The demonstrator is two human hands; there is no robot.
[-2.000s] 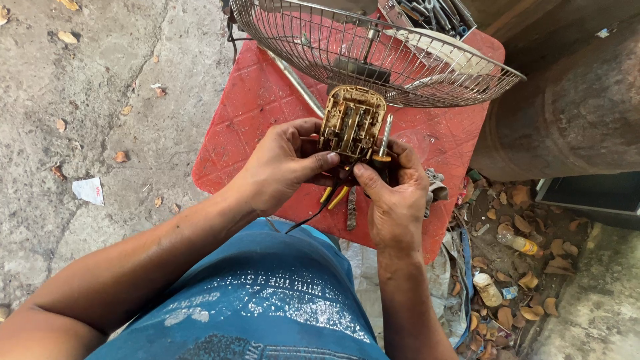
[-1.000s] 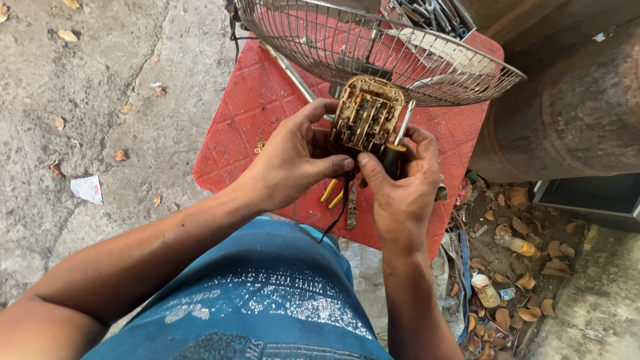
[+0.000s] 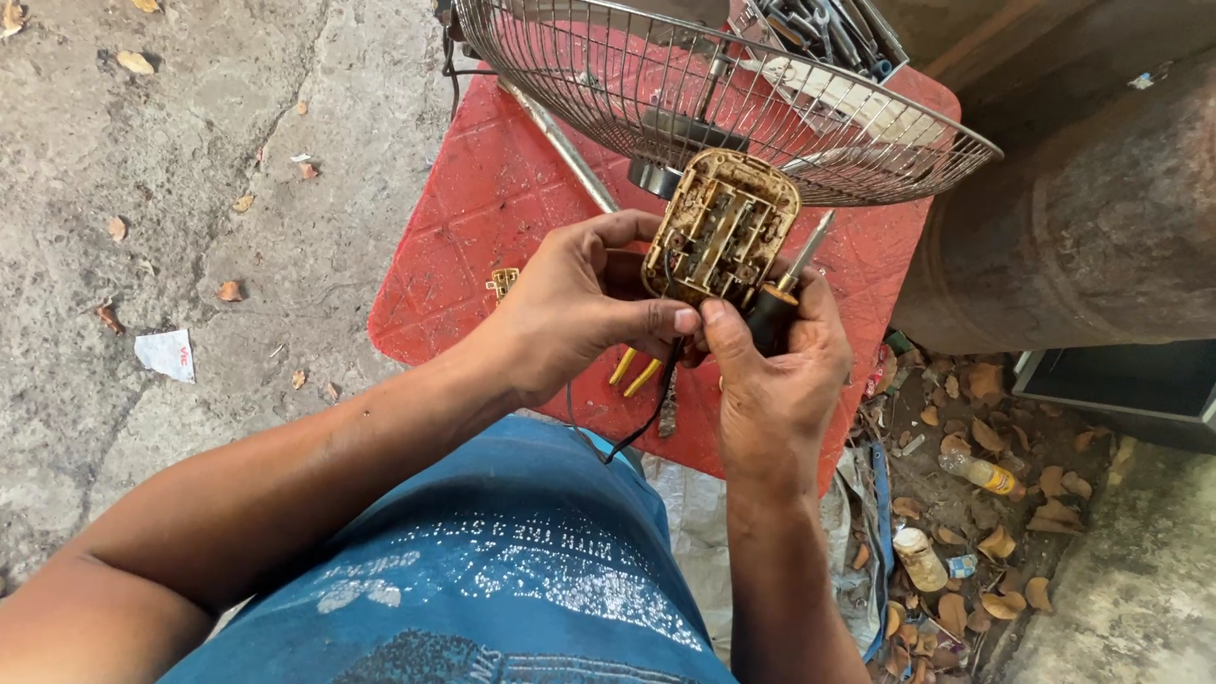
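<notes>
My left hand (image 3: 579,304) grips the left and lower edge of a dirty cream plastic housing (image 3: 724,228), its inside with metal strips facing up. My right hand (image 3: 784,370) holds its lower right edge with the thumb, and also keeps a screwdriver (image 3: 806,252) with a black handle against the palm, tip pointing up. A black cord (image 3: 655,418) hangs from the housing toward my shirt. Yellow handles (image 3: 635,372) of a tool lie on the red table (image 3: 456,237) beneath my hands. A small brass-coloured part (image 3: 502,282) lies left of my left hand.
A wire fan guard (image 3: 855,180) stands over the table's far side, near a metal rod (image 3: 565,147). Behind it is a metal box of wrenches and other tools (image 3: 826,33). A large rusty drum (image 3: 1064,218) stands at the right, with dry leaves and bottles (image 3: 920,559) below.
The housing has tilted to the right in my hands. The screwdriver has turned from upright to a rightward slant. The brass-coloured part now shows more fully beside my left hand.
</notes>
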